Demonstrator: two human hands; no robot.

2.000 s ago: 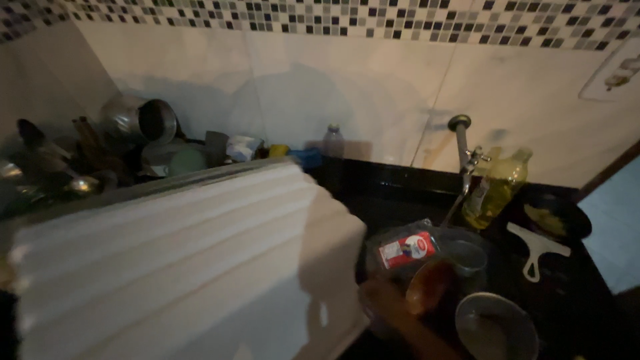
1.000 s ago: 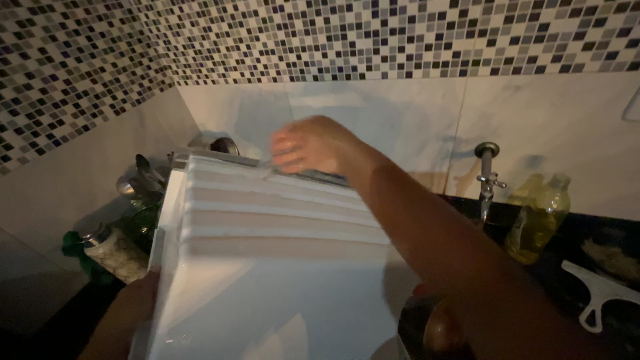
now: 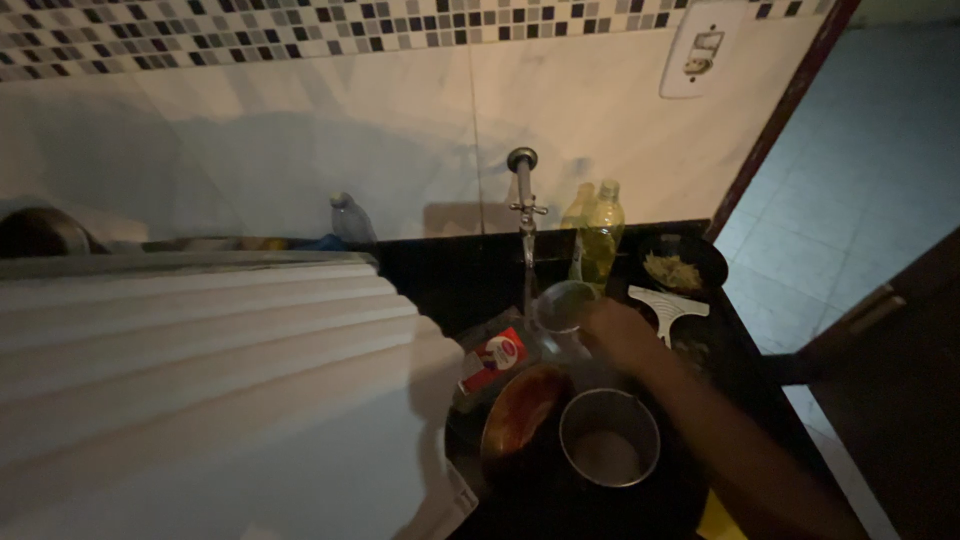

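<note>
My right hand [image 3: 619, 334] is shut on the rim of a clear round container [image 3: 564, 307] beneath the running tap [image 3: 527, 210]. Water falls from the spout at the container's left side. A large white ridged panel [image 3: 225, 390] covers the lower left of the view. My left hand is not visible. Below the container are a metal pot [image 3: 610, 439] with some liquid, a reddish-brown rounded piece of cookware [image 3: 525, 412], and a clear plastic package with a red label [image 3: 495, 360].
A bottle of yellow liquid [image 3: 602, 232], a dark bowl with pale food scraps [image 3: 679, 266] and a white squeegee [image 3: 667, 306] stand right of the tap. A small clear bottle [image 3: 351, 219] is by the wall. A dark door [image 3: 892, 360] stands at the right.
My right hand has moved from the white panel's top edge to the container under the tap. My left hand, at the panel's left side a second ago, has left the view. The view has swung right.
</note>
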